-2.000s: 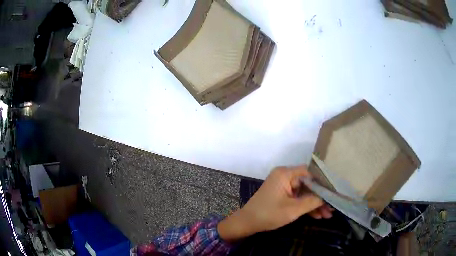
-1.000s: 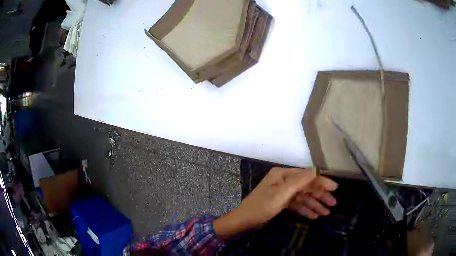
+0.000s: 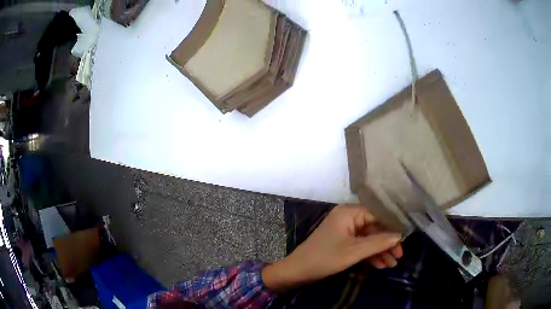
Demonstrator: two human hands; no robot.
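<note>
A brown pocket piece (image 3: 417,145) with a beige centre lies at the table's near edge, its lower left edge lifted. My left hand (image 3: 344,241) pinches this edge between thumb and fingers. Silver tailor's shears (image 3: 444,232) are held at the same edge, blades apart, one over the beige face. My right hand (image 3: 501,293) shows only as a small blurred part at the bottom right; its fingers and the shears' handles are hidden. A thin pale trimming (image 3: 407,45) lies across the pocket's far edge and onto the table.
A layered pocket stack (image 3: 241,57) lies at the upper left of the white table (image 3: 181,145). More brown pieces (image 3: 125,8) are cut off at the top left. A blue bin (image 3: 124,283) and a brown box (image 3: 77,250) stand on the floor at the lower left.
The pocket piece has turned and shifted slightly left, and its near edge is now raised in my left hand. The shears have moved left to that edge, blades now open.
</note>
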